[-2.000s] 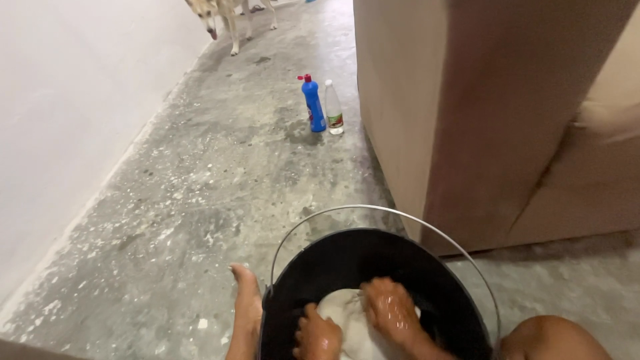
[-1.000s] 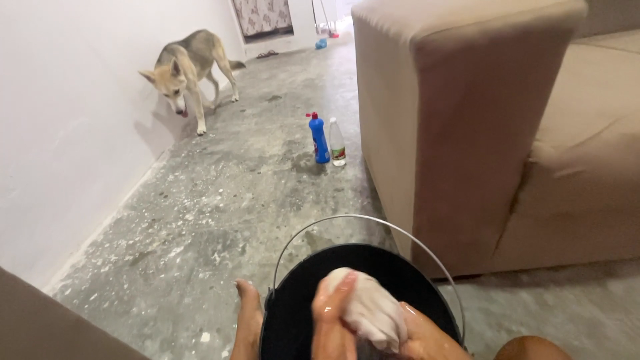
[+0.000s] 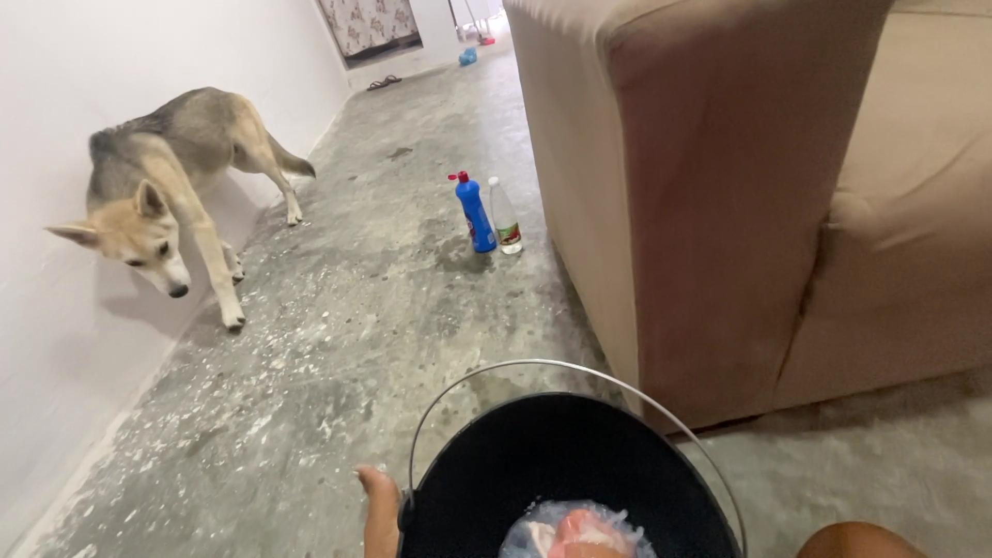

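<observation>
A black bucket (image 3: 558, 434) with a raised wire handle (image 3: 535, 362) stands at the bottom of the head view. In the splashing water (image 3: 519, 535) inside it, skin of one of my hands (image 3: 593, 542) shows at the lower edge, blurred. Whether it is my left or my right hand I cannot tell; the other is hidden or out of view. Something pale beside it may be the white cloth (image 3: 541, 536), but the grip on it is not visible. Beyond the bucket, a blue bottle (image 3: 475, 213) with a red open cap and a clear labelled bottle (image 3: 505, 217) stand upright side by side.
A beige fabric sofa (image 3: 573, 178) borders the right side. A tan and grey dog (image 3: 178, 163) stands by the white wall at left, head lowered. My bare foot (image 3: 380, 511) is left of the bucket, my knee (image 3: 856, 542) right. Sandals (image 3: 384, 82) lie farther back.
The cloth was held bunched between both hands above the bucket one second ago; now water splashes inside and the hands are mostly unseen. The dog has come nearer along the wall.
</observation>
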